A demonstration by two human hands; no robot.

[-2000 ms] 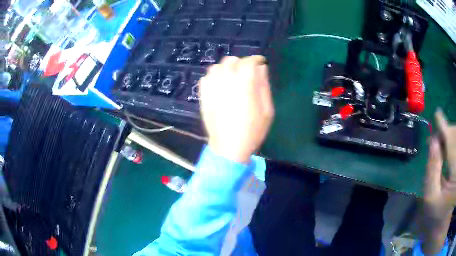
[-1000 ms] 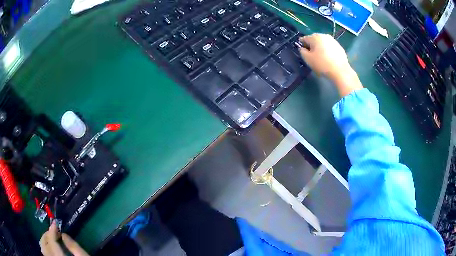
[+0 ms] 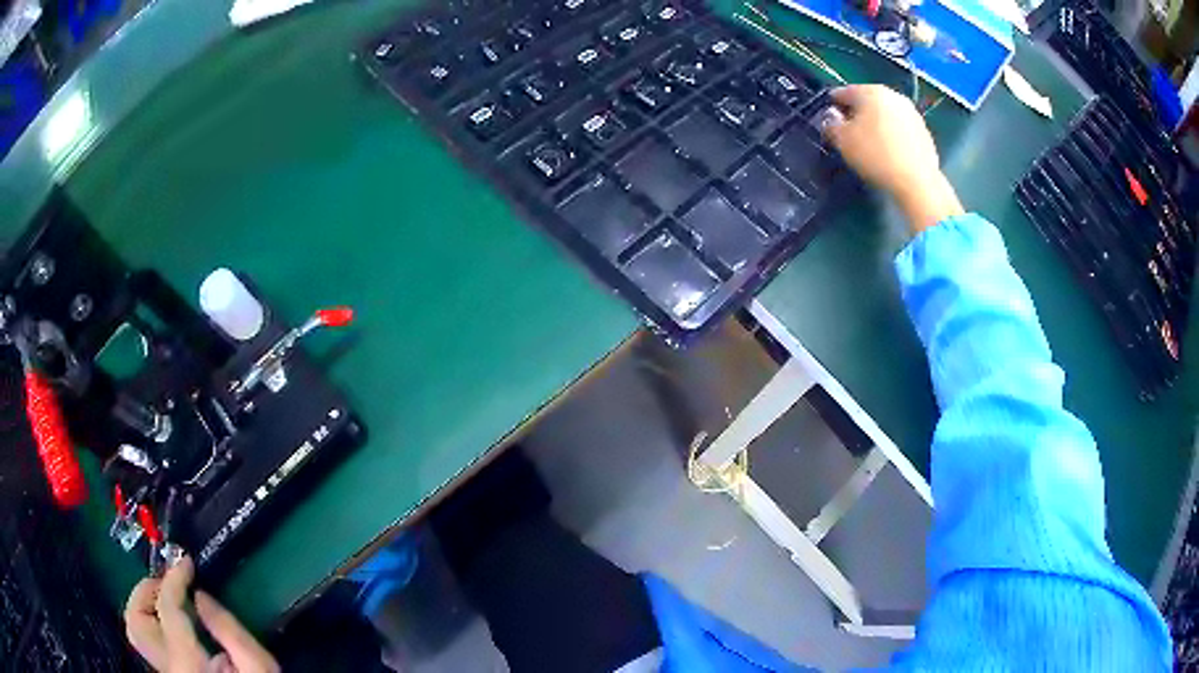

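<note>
The black blister tray (image 3: 579,217) lies on the green bench, with small modules in many pockets and bare pockets at its near end. My right hand (image 3: 881,145) is at its right edge, thumb and fingers pinched on a small module (image 3: 832,118) that the fingertips partly hide. The black press fixture (image 3: 283,467) stands at the left, its thick red handle (image 3: 55,440) hanging down. My left hand (image 3: 191,631) is at the bottom left, cut off by the frame. Its fingertips are at the red-tipped left toggle clamp (image 3: 150,523); whether they grip it is unclear.
A white cylinder (image 3: 232,304) stands behind the right toggle clamp (image 3: 296,339). A blue box with tools (image 3: 940,53) is at the top right. More black trays (image 3: 1104,224) lie at the far right. Below the bench edge are a pale metal frame (image 3: 776,394) and a coiled cable (image 3: 718,463).
The view has shifted slightly, so the bench things sit a little further right. My right hand is still at the tray's right edge and my left hand still at the fixture's left clamp.
</note>
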